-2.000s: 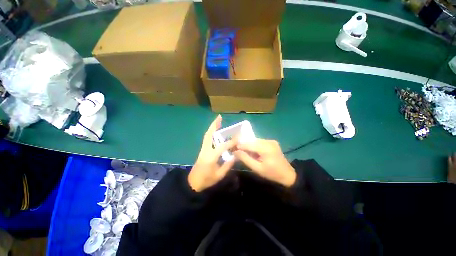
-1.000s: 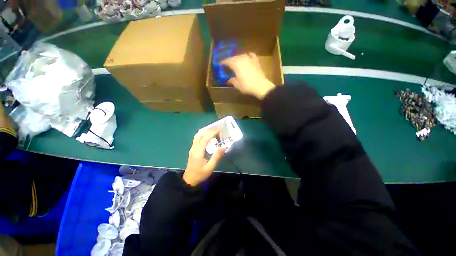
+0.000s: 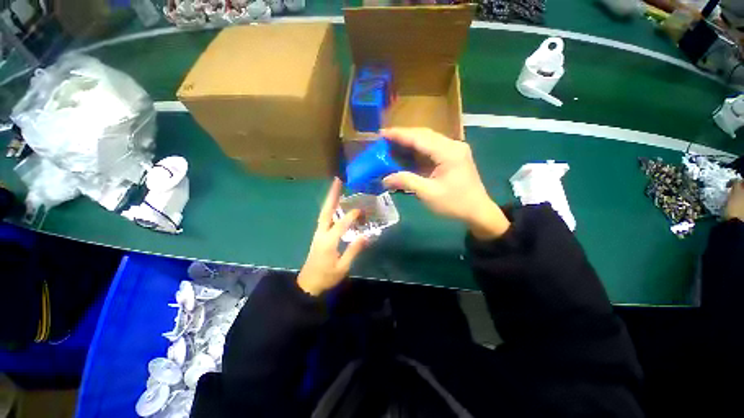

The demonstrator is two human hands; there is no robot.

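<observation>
My right hand (image 3: 445,175) grips a blue battery pack (image 3: 371,166) between thumb and fingers, just above the housing. My left hand (image 3: 328,249) holds a white housing (image 3: 377,214) with its open side up; the pack and my fingers hide part of it. The open battery carton (image 3: 436,116) stands behind my hands, with more blue packs (image 3: 369,98) at its left side.
Closed cartons (image 3: 261,98) stand left of the open one. A plastic bag (image 3: 90,135) and white unit (image 3: 163,196) lie far left. Another white unit (image 3: 545,189), metal parts (image 3: 670,194) and another person's hand (image 3: 736,200) are right. A blue bin (image 3: 106,335) holds white parts.
My right hand has come back out of the carton towards my left hand, with a blue pack in its grip. A person's hand has appeared at the right edge.
</observation>
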